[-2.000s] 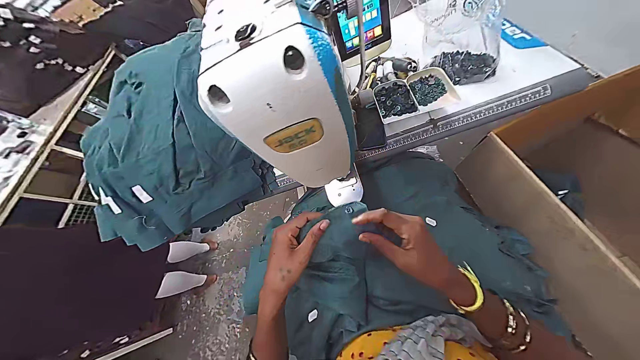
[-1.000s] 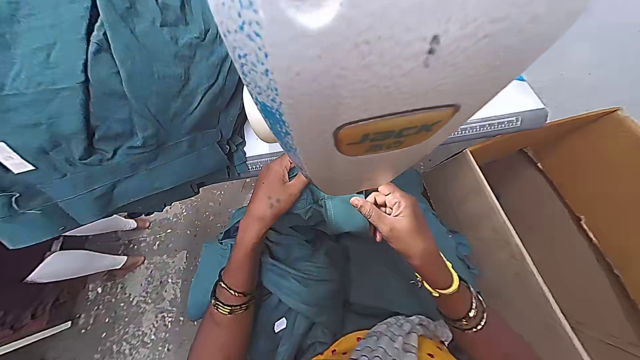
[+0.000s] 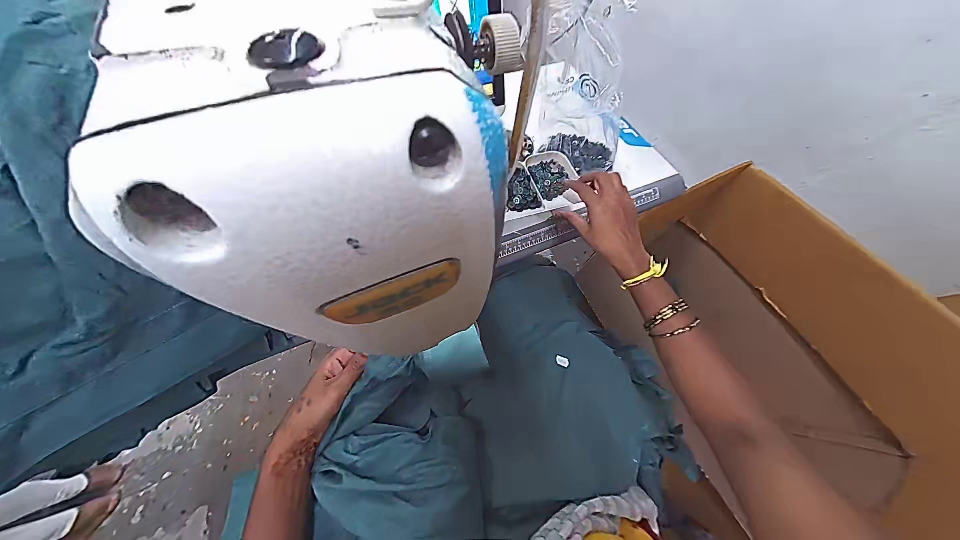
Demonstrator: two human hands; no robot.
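The white head of a Jack sewing machine [image 3: 300, 195] fills the upper left and hides its needle area. Below its edge, my left hand [image 3: 337, 379] grips a teal garment [image 3: 405, 457], with the fingertips partly hidden. My right hand [image 3: 604, 214] reaches over the edge of a white tray of dark buttons [image 3: 551, 178], thumb and fingers apart; whether a button is between them cannot be told. A second tray of buttons [image 3: 521, 191] sits beside it. More teal cloth [image 3: 555, 420] with a small white sticker [image 3: 562, 361] lies over my lap.
A clear plastic bag of dark buttons [image 3: 577, 150] stands behind the trays. Along the table's front edge runs a printed ruler [image 3: 536, 238]. An open cardboard box [image 3: 840, 262] is at the right. Teal garments [image 3: 45, 247] are piled at the left, above another person's feet [image 3: 94, 499].
My right hand has left the cloth beneath the machine head and moved up and right to the button trays. My left hand remains at the garment. The view has shifted greatly.
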